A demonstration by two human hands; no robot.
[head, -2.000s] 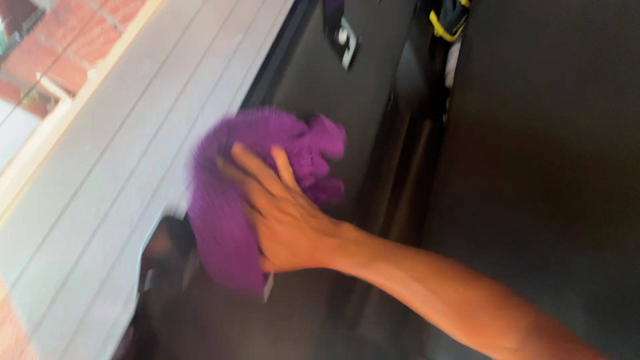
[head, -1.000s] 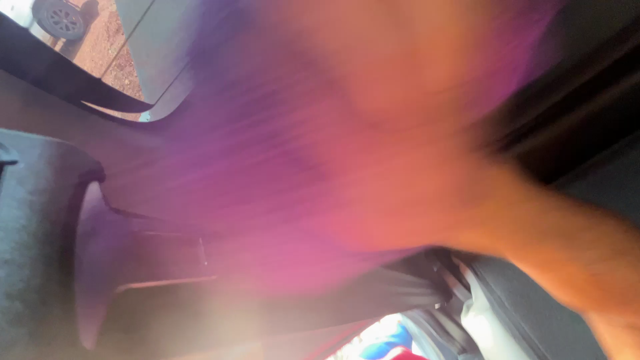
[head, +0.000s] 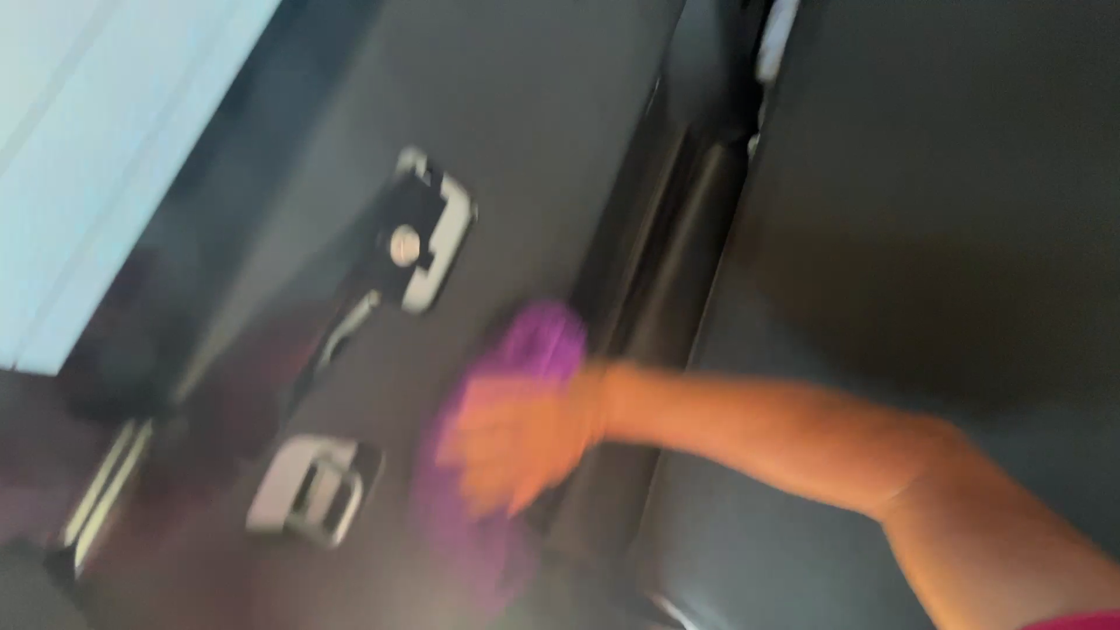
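Note:
My right hand (head: 525, 437) reaches in from the lower right and lies over a purple cloth (head: 547, 337), pressing it against a dark grey vehicle interior panel (head: 525, 184). Both hand and cloth are motion-blurred. The cloth bunches above the knuckles and spreads below the fingers. Up and to the left of the hand is a pale metal bracket (head: 446, 241) around a dark recess with a round fastener (head: 404, 246). Left of the cloth, a light grey fitting with a loop (head: 302, 490) is set on the panel. My left hand is out of view.
A dark gap with a ridged edge (head: 652, 262) runs diagonally beside the panel. Right of it, under my forearm, is a broad dark surface (head: 919, 236). A bright, pale lined surface (head: 114, 131) fills the upper left. Two thin pale strips (head: 109, 490) show at lower left.
One second ago, the cloth and hand filled much of the view as a blur; now they are lower and smaller against the panel. The view has shifted strongly.

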